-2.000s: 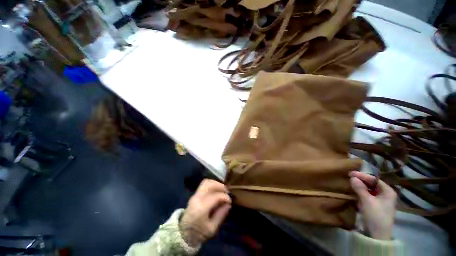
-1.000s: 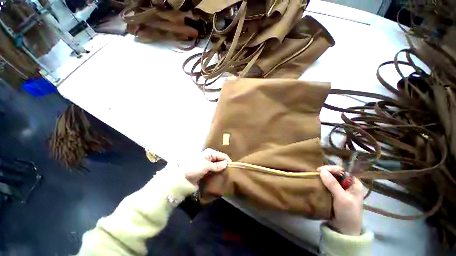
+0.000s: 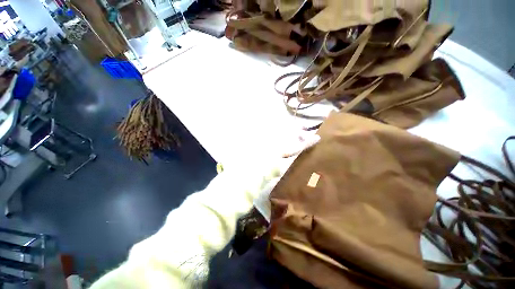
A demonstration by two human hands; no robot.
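Note:
The brown tote bag (image 3: pixel 367 186) lies at the near edge of the white worktable, with a small pale label (image 3: pixel 314 179) on its flat face. A tan strip (image 3: pixel 310 250) runs across its lower folded part, which hangs over the edge. My left arm reaches forward in a cream sleeve. My left hand (image 3: pixel 302 144) is washed out against the table beside the bag's upper left edge; its grip cannot be made out. My right hand is out of the picture.
The white worktable (image 3: pixel 197 96) carries a pile of brown bags (image 3: pixel 389 68) at the far side and a tangle of brown straps (image 3: pixel 480 220) at the right. A bundle of brown strips (image 3: pixel 147 130) hangs below the left edge. A blue bin (image 3: pixel 119 68) stands beyond.
My left hand has left the tan strip and moved forward to the bag's upper left edge. My right hand and the red-handled tool have gone out of view. The camera view has shifted.

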